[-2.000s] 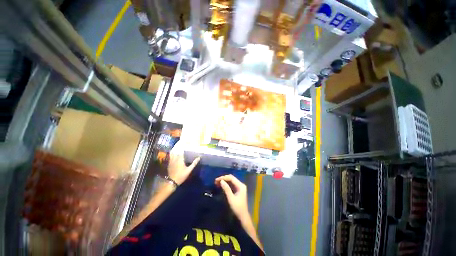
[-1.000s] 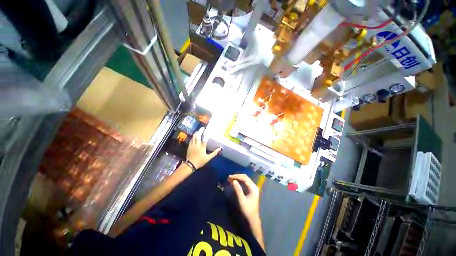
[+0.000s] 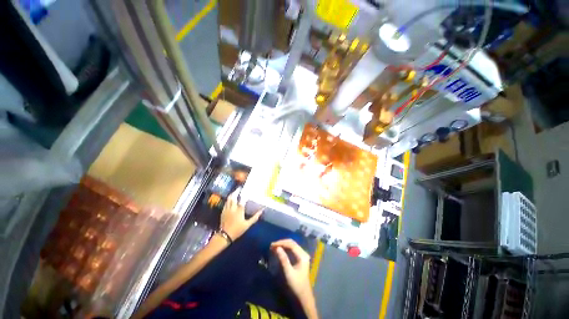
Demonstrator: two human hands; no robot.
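The white machine bed (image 3: 256,187) is in front of me, with an orange plate (image 3: 340,174) lying on it under bright glare. My left hand (image 3: 237,215) is at the bed's front left corner, fingers apart, with a dark band at the wrist. It appears empty. My right hand (image 3: 290,257) is in front of my body, below the bed's front edge, fingers curled with thumb near the index finger. Whether it holds anything small cannot be told.
A red button (image 3: 354,251) is on the bed's front right. Brass-coloured fittings (image 3: 334,68) hang above the plate. A metal frame (image 3: 181,99) and reddish-brown trays (image 3: 93,240) are at left. A rack with dark trays (image 3: 430,283) and a white tray stack (image 3: 518,223) are at right.
The view has turned and shifted, so the machine appears tilted compared with the oldest frame. Both hands stay in much the same places relative to the bed and my body. The plate remains on the bed.
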